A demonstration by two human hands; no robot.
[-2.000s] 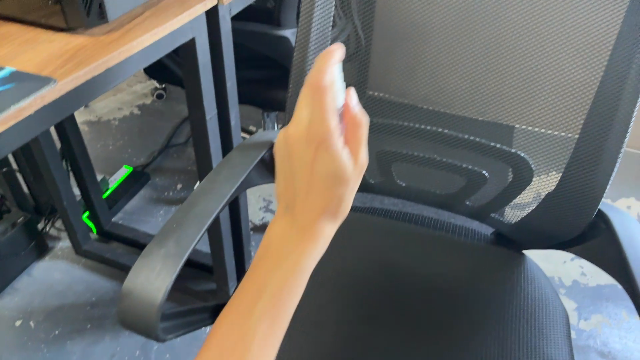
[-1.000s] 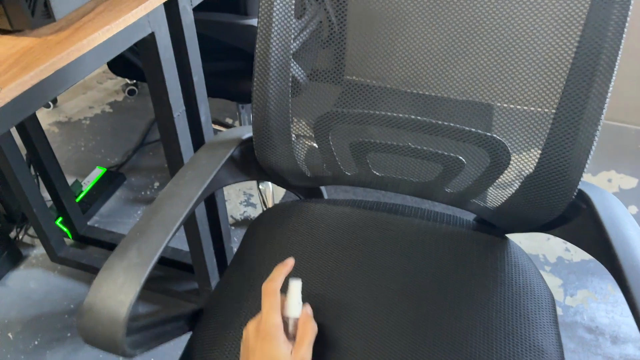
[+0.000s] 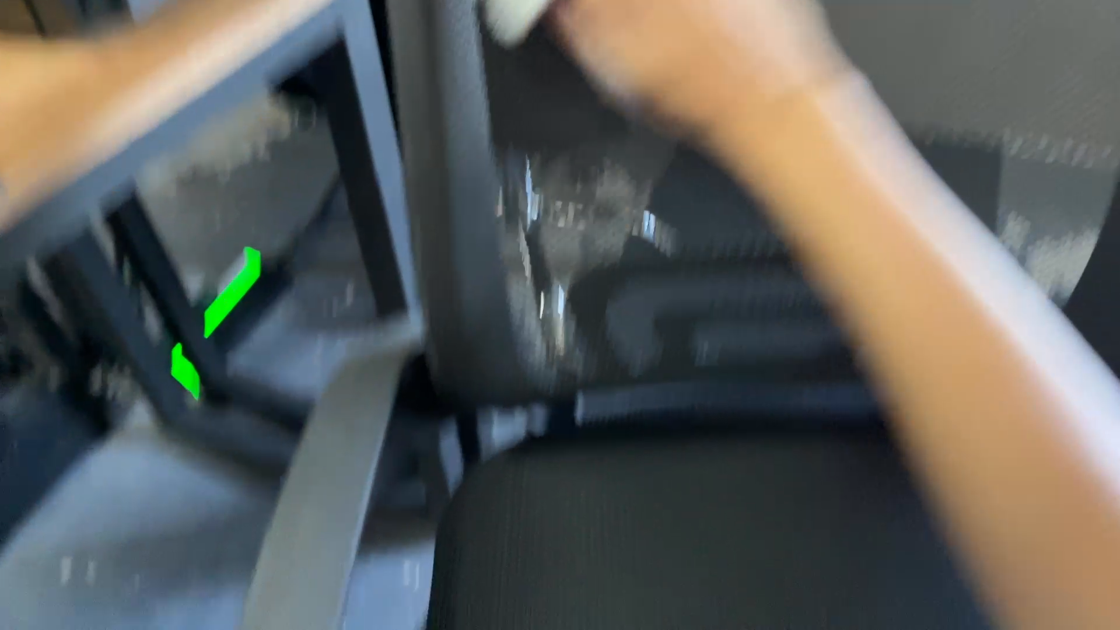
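My right hand (image 3: 665,52) is at the top edge of the view, blurred and partly cut off, in front of the mesh backrest (image 3: 927,96) of a black office chair. Its fingers hold a small white object (image 3: 516,16), too blurred and cropped to identify. The right forearm crosses the backrest from the lower right. Below it lies the chair's black seat (image 3: 700,534), and the armrest (image 3: 332,490) curves down on the left. I cannot make out my left hand in this view.
A wooden desk top (image 3: 114,96) on a dark metal frame (image 3: 372,157) stands at the left, close to the chair. Bright green strips (image 3: 233,293) show low between its legs. The grey floor (image 3: 149,525) is patchy.
The hand that held a small spray bottle above the seat has left the view. My right forearm has come in from the right, across the backrest. The view has shifted and blurred.
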